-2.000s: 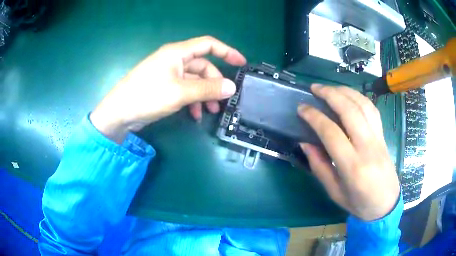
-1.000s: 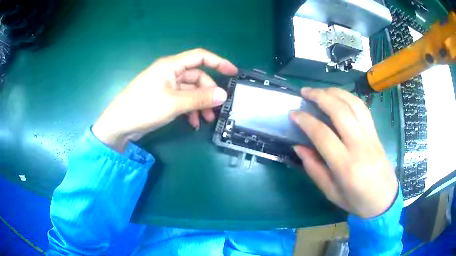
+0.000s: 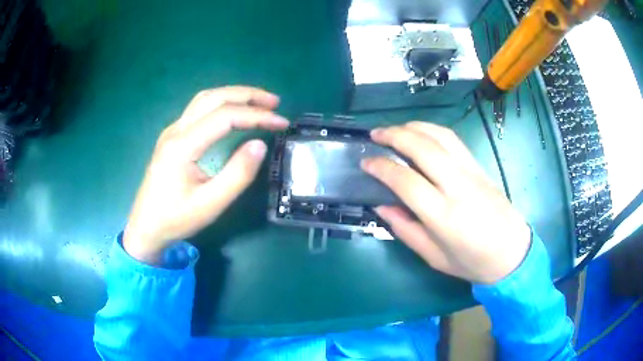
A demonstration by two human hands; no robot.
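Note:
A black open-frame housing (image 3: pixel 325 223) lies on the green mat in front of me, with a small loop on its near edge. A dark glossy rectangle (image 3: pixel 331 169) sits inside it and reflects light. My right hand (image 3: pixel 451 201) grips the housing's right end, fingertips on the glossy face and thumb at the near edge. My left hand (image 3: pixel 204 166) is beside the left edge, fingers and thumb apart, holding nothing; its index fingertip is close to the top left corner, and I cannot tell if it touches.
An orange electric screwdriver (image 3: pixel 530 48) is at the upper right, its black cord (image 3: pixel 491 144) crossing the mat. A screw feeder (image 3: pixel 381 53) stands behind the housing. Circuit board panels (image 3: pixel 572 127) and a white sheet (image 3: pixel 620 92) are at right. Dark objects (image 3: pixel 25 77) lie far left.
The view has shifted, so feeder and screwdriver appear further left. My left thumb and fingers have come away from the housing's left edge. My right hand keeps its grip.

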